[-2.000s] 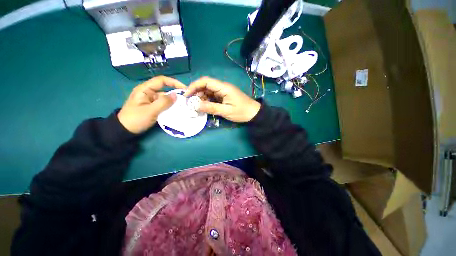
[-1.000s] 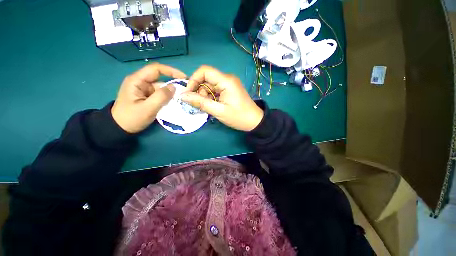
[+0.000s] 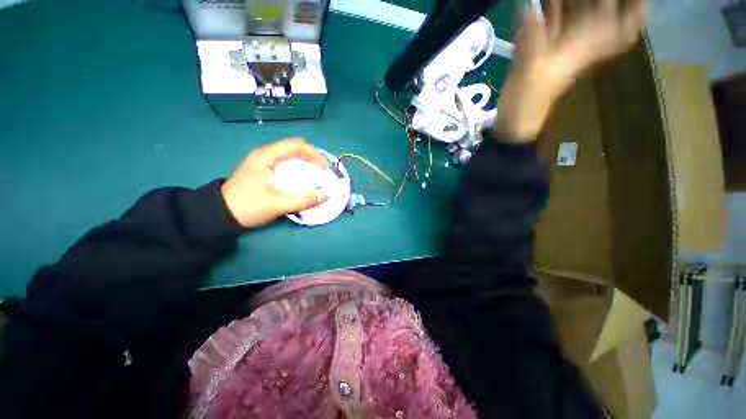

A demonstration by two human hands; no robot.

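A round white plastic housing (image 3: 333, 196) lies on the green mat near the bench's front edge. My left hand (image 3: 274, 182) grips it from the left, thumb and fingers over its face. Thin yellow and dark lead wires (image 3: 372, 166) run from the housing to the right, and a small plug (image 3: 357, 200) lies by its right rim. My right hand (image 3: 572, 41) is raised at the upper right, away from the housing, blurred, with fingers spread; no object shows in it. A thick black screwdriver (image 3: 433, 41) is at the upper middle, left of my right hand.
The screw feeder (image 3: 263, 78) stands behind the housing. White forked plastic parts (image 3: 446, 94) and wired components (image 3: 464, 152) are piled right of it, partly behind the screwdriver. A large brown carton (image 3: 572, 213) stands at the right edge of the green bench mat (image 3: 106, 155).
My right hand has left the housing and moved up and right. My left hand still holds the housing. The leads now stretch out to the right of it. The view has shifted.
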